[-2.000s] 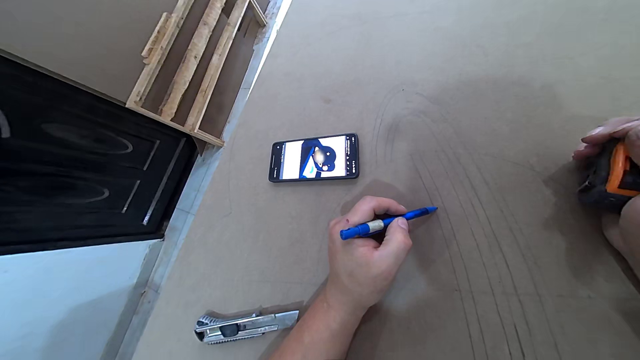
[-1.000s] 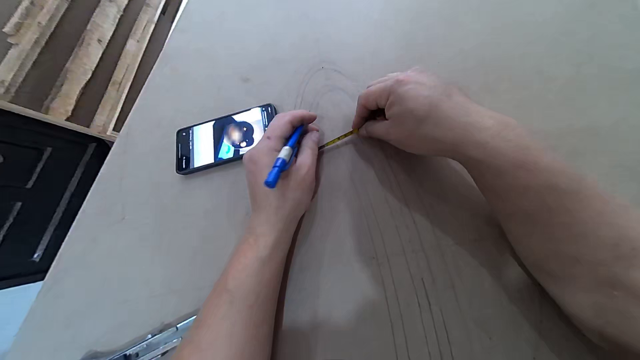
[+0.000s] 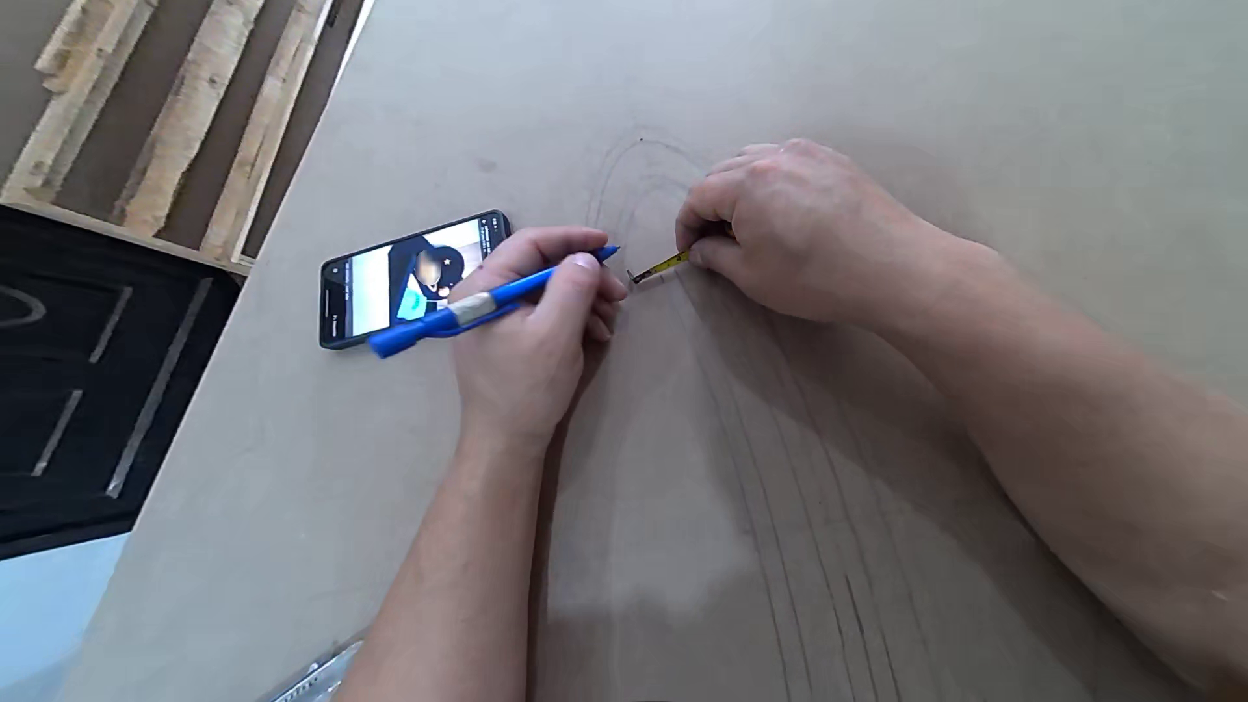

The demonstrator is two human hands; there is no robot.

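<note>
My left hand point(image 3: 531, 341) holds a blue mechanical pencil or pen point(image 3: 487, 304), its tip pointing up and right, close to the end of a tape measure. The short yellow tape measure blade point(image 3: 663, 265) sticks out from the pinched fingers of my right hand point(image 3: 790, 229), its metal hook toward my left fingers. Both hands rest on a large brown board point(image 3: 663, 468) with curved pencil lines running from an arch at the top toward the near side. The tape's case is hidden. A smartphone point(image 3: 375, 292) showing a picture lies partly behind my left hand.
At the lower left, a metal utility knife point(image 3: 317, 680) is partly hidden by my left forearm. Beyond the board's left edge are a rough wooden frame with slats point(image 3: 195, 117) and a black panelled door point(image 3: 78, 370).
My right hand came in from the right edge, where an orange and black tape measure showed, to the drawn arch. Over the last second my left hand has moved slightly off the tape's end.
</note>
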